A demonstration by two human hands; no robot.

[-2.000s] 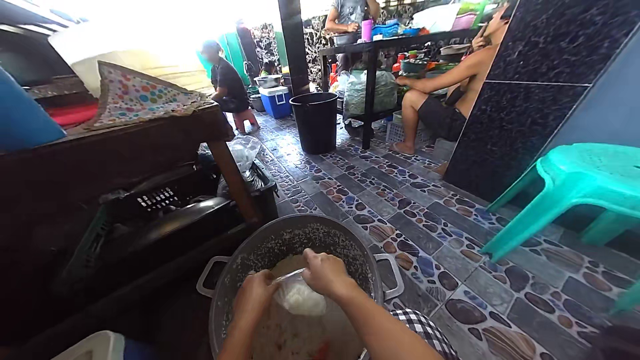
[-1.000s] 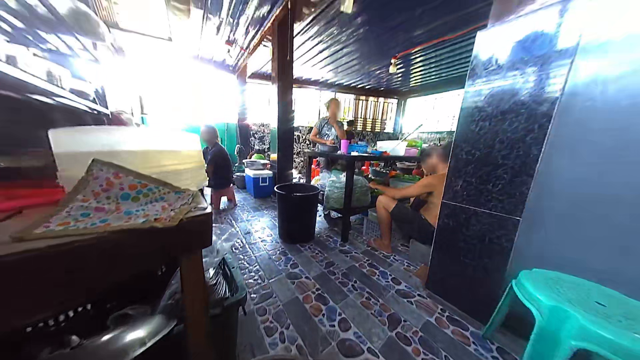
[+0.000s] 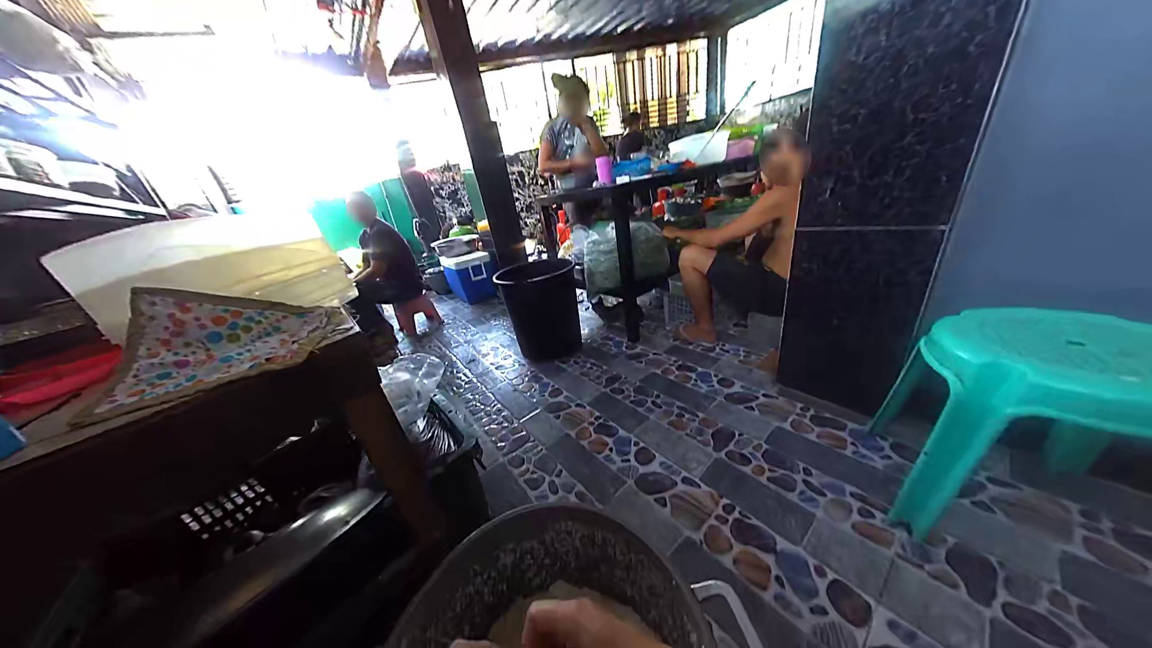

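At the bottom edge of the head view, part of my right hand [image 3: 580, 624] shows over the mouth of a large speckled pot [image 3: 558, 522]. Its fingers look bent; what they touch is cut off by the frame. Only a small bit of skin at the very bottom, perhaps a fingertip of my left hand [image 3: 472, 643], shows beside it. The pot has a metal loop handle [image 3: 731, 607] on its right side, and something pale brown lies inside. Whatever is between my hands is hidden.
A wooden table with a dotted cloth [image 3: 216, 342] stands at left, above a black crate [image 3: 225, 508]. A green plastic stool [image 3: 1017, 369] is at right. Farther back are a black bin [image 3: 540, 310], a blue cooler [image 3: 470, 277], a dark table [image 3: 666, 177] and several people, seated and standing.
The view has tilted up, then partly down again. Two seconds ago both hands held a clear plastic bag with white contents over the pot; now only part of the hands shows.
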